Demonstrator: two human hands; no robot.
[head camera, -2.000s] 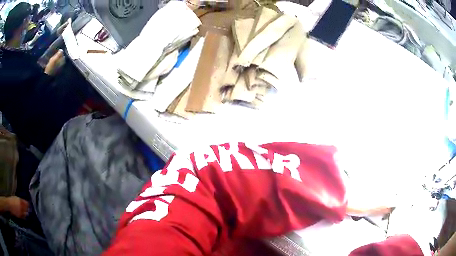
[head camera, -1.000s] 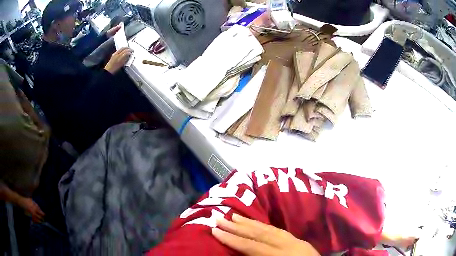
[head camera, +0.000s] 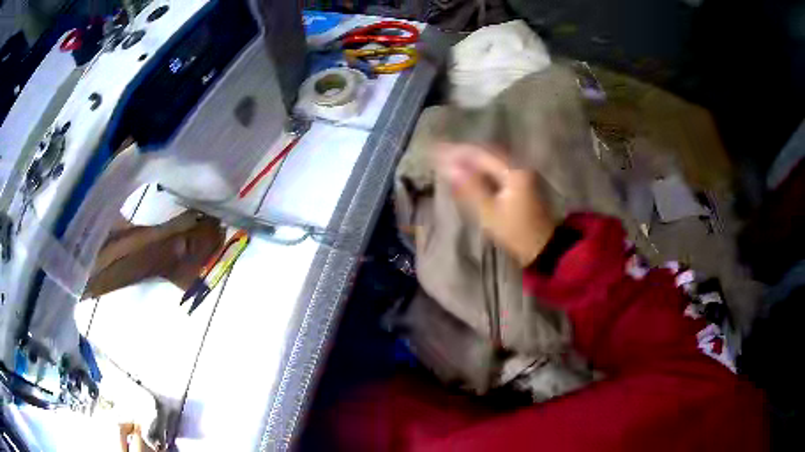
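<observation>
The tan garment (head camera: 450, 256) lies heaped at the right, beside the table. My right hand (head camera: 503, 199), in a red sleeve, is raised over or against its upper part. It is blurred, with bent fingers, and I cannot tell whether it holds cloth. A few fingertips, apparently of my left hand (head camera: 132, 436), show small at the bottom edge on the glaring table, near the sewing machine's needle area (head camera: 62, 375). The rest of that hand is cut off, and any work piece there is washed out.
The sewing machine head (head camera: 194, 88) stands at the left over a brown piece (head camera: 159, 252). Small snips or pens (head camera: 214, 269), a red stick (head camera: 269, 166), a tape roll (head camera: 334, 88) and scissors (head camera: 381, 58) lie on the table. A grey ruled strip (head camera: 313, 305) edges it.
The view has swung right, from the fanned tan strips and grey garment to the machine and heaped tan garment. My right hand, resting over the left sleeve one second ago, is now at the tan garment.
</observation>
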